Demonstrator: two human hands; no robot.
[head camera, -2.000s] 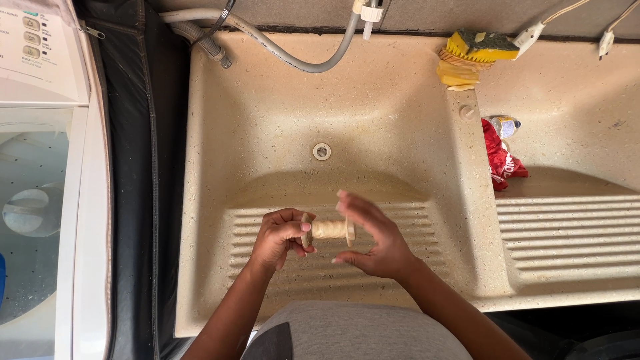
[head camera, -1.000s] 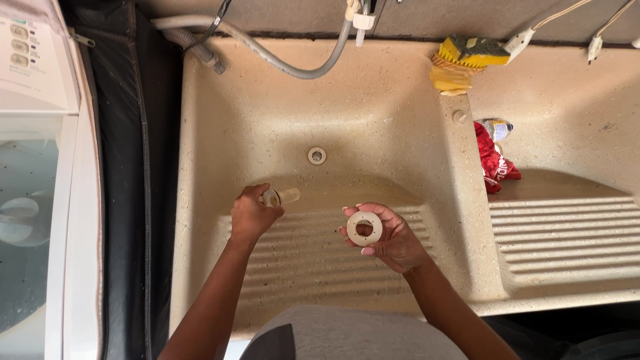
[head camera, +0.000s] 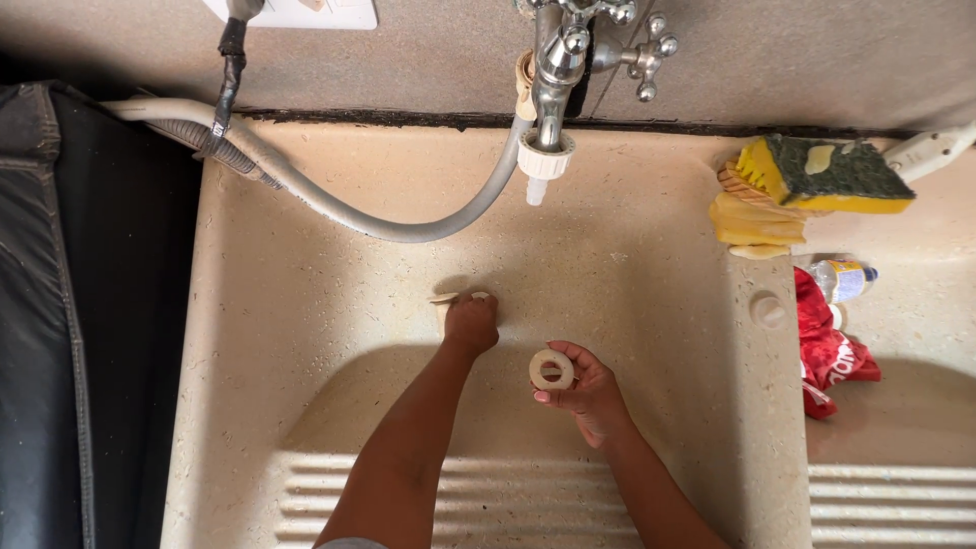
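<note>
My left hand (head camera: 473, 324) is down at the bottom of the left basin of a stone laundry sink (head camera: 625, 320), by the drain. Its fingers are closed around a pale flanged plastic tube (head camera: 442, 305), whose rim shows at the left of the hand. A small pale edge, perhaps the drain ring, shows just above the knuckles. My right hand (head camera: 591, 396) holds a pale ring-shaped plastic piece (head camera: 540, 369) between thumb and fingers, its round hole facing up, lower right of the left hand.
A chrome faucet (head camera: 550, 99) with a white hose adapter (head camera: 546, 156) hangs over the back edge. A grey hose (head camera: 396, 230) loops across the back left. A sponge (head camera: 839, 179) rests on the divider. The right basin holds a red wrapper (head camera: 831, 351) and a plastic bottle (head camera: 845, 280).
The two pieces, together two seconds ago, are now apart, one in each hand. My left hand has moved to the drain with the tube. The view has shifted toward the faucet.
</note>
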